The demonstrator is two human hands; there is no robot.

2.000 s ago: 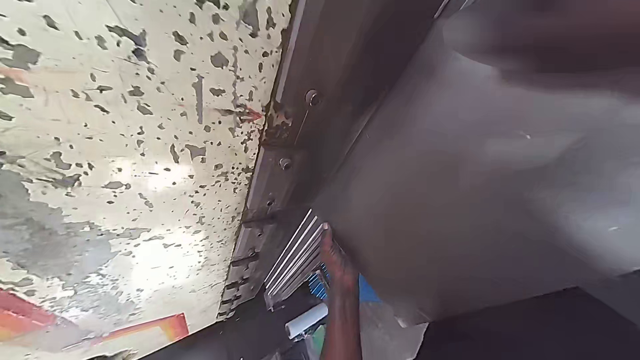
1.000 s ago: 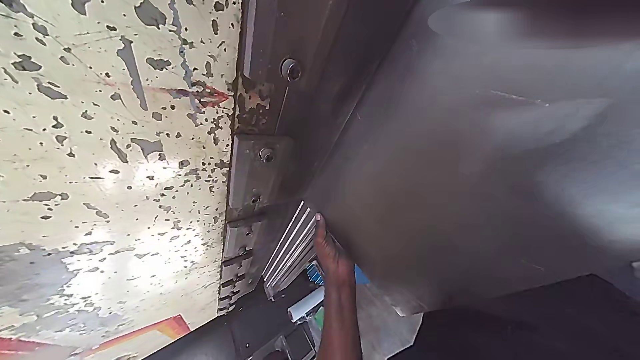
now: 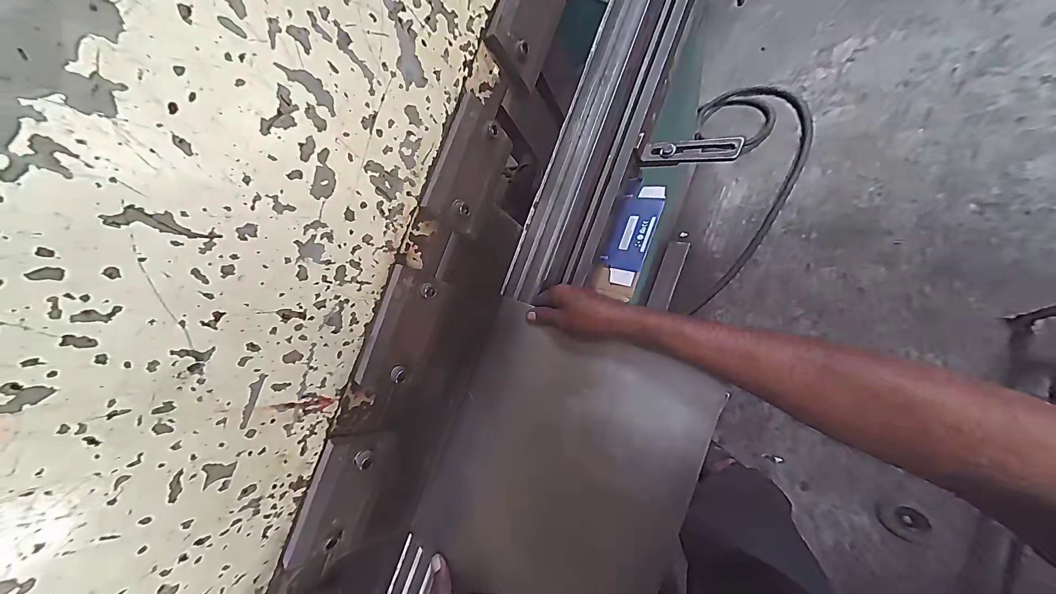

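A grey metal sheet (image 3: 577, 445) lies across the grooved die rails (image 3: 577, 165) of what looks like a press brake, its left edge under the bolted upper tooling (image 3: 429, 289). My right hand (image 3: 577, 312) grips the sheet's upper edge near the corner, with the thumb on top and the other fingers partly hidden. At the bottom edge of the view, only a thumb or fingertip of my left hand (image 3: 441, 573) shows, against the sheet's lower edge beside the die grooves; the rest is out of view.
The machine's chipped cream panel (image 3: 206, 247) fills the left side. A blue box (image 3: 635, 231) rests beside the rails, below a slotted metal bracket (image 3: 693, 150). A black cable (image 3: 796, 165) loops over the concrete floor (image 3: 874, 206). Dark clothing (image 3: 742, 528) shows at lower right.
The view has swung strongly, bringing the upper rails, blue box and floor into sight. My right hand now shows clearly on the sheet. My left hand remains by the lower die grooves, mostly cut off.
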